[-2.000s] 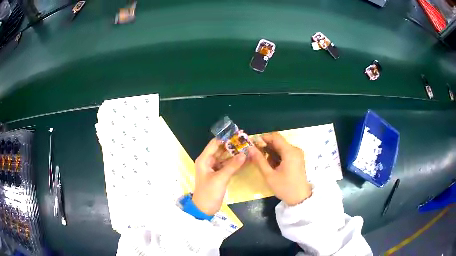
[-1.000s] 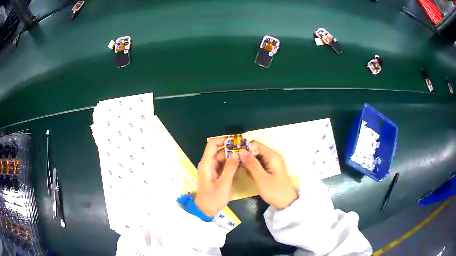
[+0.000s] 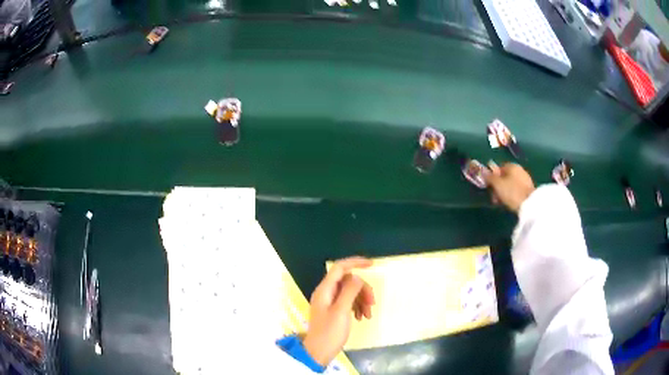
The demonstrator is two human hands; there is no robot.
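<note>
My right hand (image 3: 512, 185) reaches onto the green conveyor belt. Its fingertips are at the edge of a small device subassembly (image 3: 475, 173), with a pale shell and orange inside, and pinch it at the belt surface. The view is slightly blurred there. My left hand (image 3: 339, 307), with a blue wrist strap (image 3: 300, 352), is empty, its fingers loosely curled over the left end of the yellow adhesive sheet (image 3: 411, 293).
More units lie on the belt, one (image 3: 430, 141) left of my right hand. Stacked liner sheets (image 3: 209, 278), tweezers (image 3: 92, 307) and a blister tray (image 3: 22, 278) are at left. My right sleeve mostly covers the blue bin (image 3: 518, 299). A white tray (image 3: 528, 33) is at the top right.
My hands have parted. The right hand has moved forward and right to the belt with the unit. The left hand no longer holds it. The view has tilted up, showing the white tray.
</note>
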